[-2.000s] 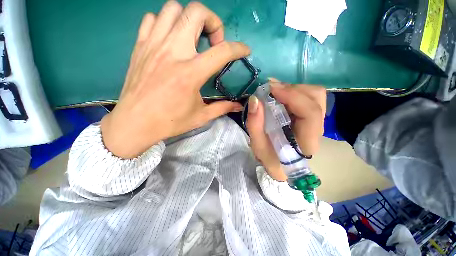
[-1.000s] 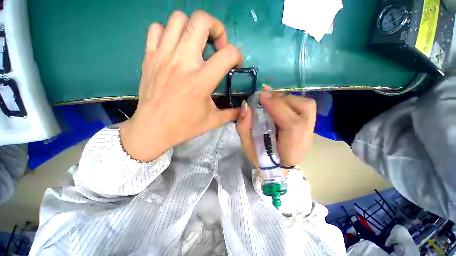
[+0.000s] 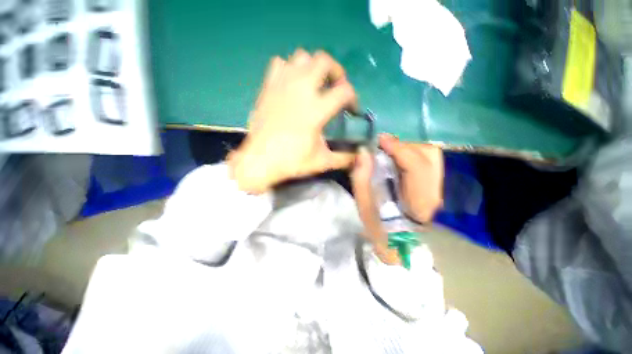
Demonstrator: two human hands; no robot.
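The frame is blurred by motion. My left hand (image 3: 291, 128) grips a small black rectangular frame (image 3: 372, 127) between thumb and fingers, at the mat's front edge. My right hand (image 3: 416, 173) holds the clear dispensing syringe (image 3: 389, 197) like a pen, with its front end close to the black frame's lower right. A green cap (image 3: 404, 243) is at the syringe's rear end, near my sleeve. The needle tip is not visible, and I cannot tell whether it touches the frame.
A white foam tray (image 3: 149, 83) with rows of black frames is at the left. A white irregular wipe (image 3: 433, 48) lies on the green mat (image 3: 208, 62). A dark dispenser with a yellow label (image 3: 579, 59) stands at the right. Grey sleeves of other people (image 3: 575, 242) show at both sides.
The view has swung left, so more of the foam tray shows and things sit further right. The black frame and syringe stay in my hands. The syringe's green end now tilts more to the right.
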